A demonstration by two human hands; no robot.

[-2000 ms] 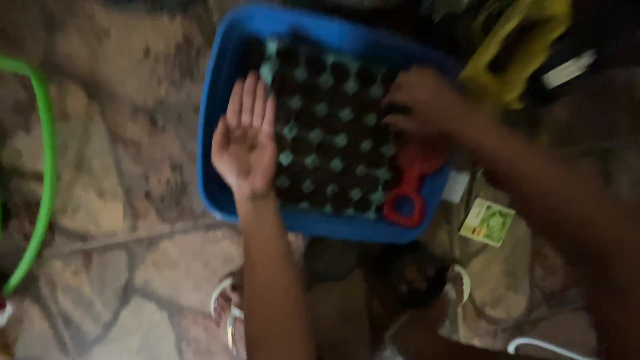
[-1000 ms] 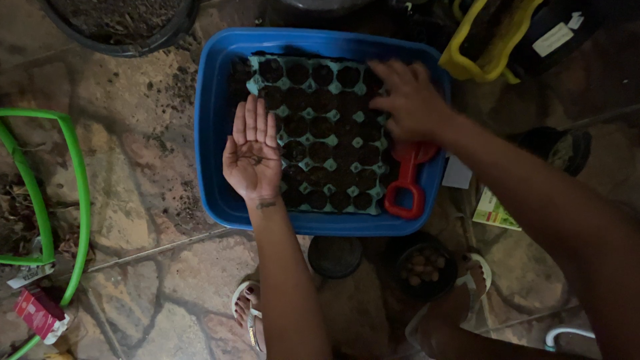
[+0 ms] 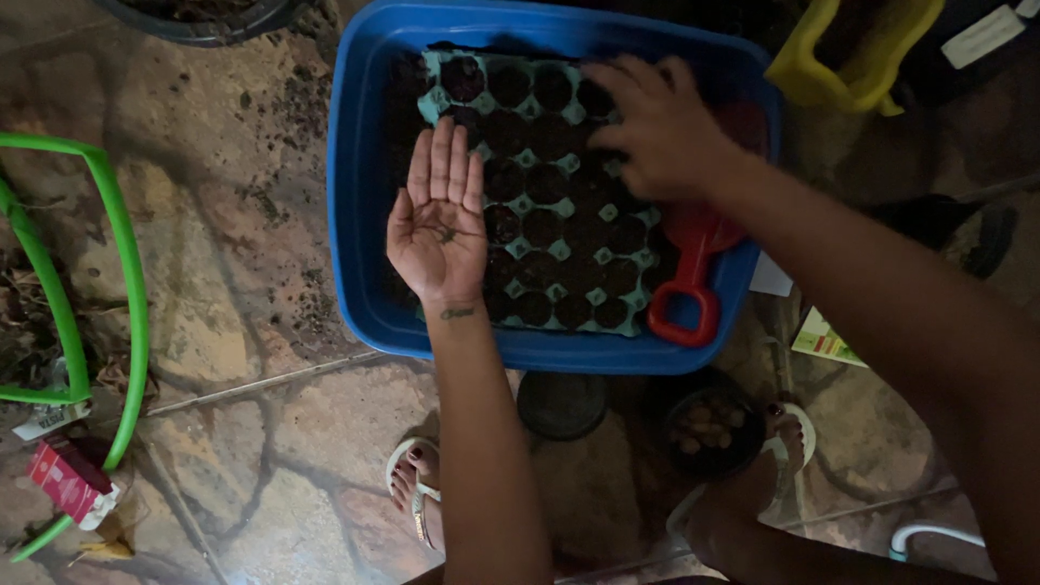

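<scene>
My left hand (image 3: 441, 219) is palm up over the left part of a blue plastic tub (image 3: 345, 203), fingers extended, with a few small dark seeds or bits (image 3: 446, 235) lying on the palm. Below it a teal egg carton (image 3: 528, 203) filled with dark soil lies in the tub. My right hand (image 3: 658, 130) reaches palm down over the carton's upper right cups, fingers spread and bent; whether its fingertips hold anything cannot be told. A red plastic toy shovel (image 3: 691, 284) lies along the tub's right side, partly under my right hand and forearm.
Around the tub are a yellow planter (image 3: 821, 81), a dark pot of brown pebbles or nuts (image 3: 707, 422), a black round dish (image 3: 562, 404) and a seed packet (image 3: 825, 337). Green plastic tubing (image 3: 126, 268) and a pink carton (image 3: 71, 481) lie left on the soil-strewn stone floor (image 3: 325, 439).
My right hand stays over the carton's upper right, its fingers now more spread and bent. My left hand remains palm up. The view has shifted since two seconds ago.
</scene>
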